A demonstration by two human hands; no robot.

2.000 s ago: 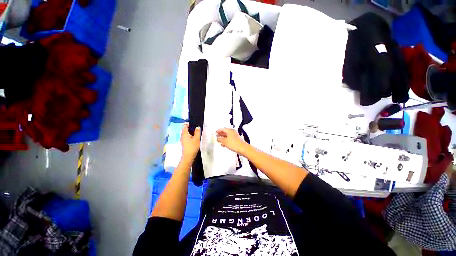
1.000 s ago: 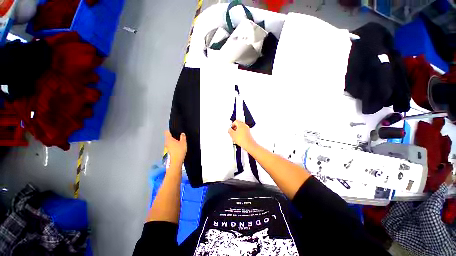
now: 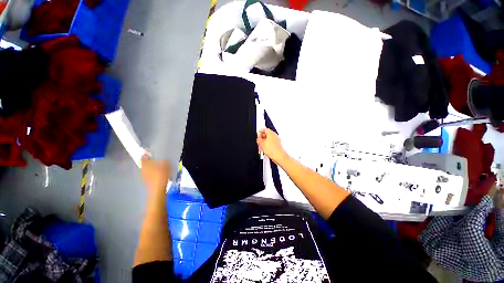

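Observation:
A black cut panel (image 3: 224, 138) lies flat on the white table, its left edge at the table's left side. My left hand (image 3: 156, 170) is blurred, off the table to the left, and holds one end of a long white pattern piece (image 3: 126, 132) over the floor. My right hand (image 3: 269, 145) is at the panel's right edge with its fingers bunched; whether it holds anything is too small to tell. Narrow black strips (image 3: 277, 176) lie beside and below my right hand.
A white cloth bundle with green bands (image 3: 260, 44) sits at the table's far side. A sewing machine (image 3: 398, 182) is on the right, with a black garment pile (image 3: 411, 72) beyond it. Blue crates (image 3: 196, 221) stand by the table's near left; dark red pieces (image 3: 61, 105) are far left.
The white pattern piece has come off the black panel and moved left in my left hand, uncovering the panel. My right hand has stayed near the panel's right edge.

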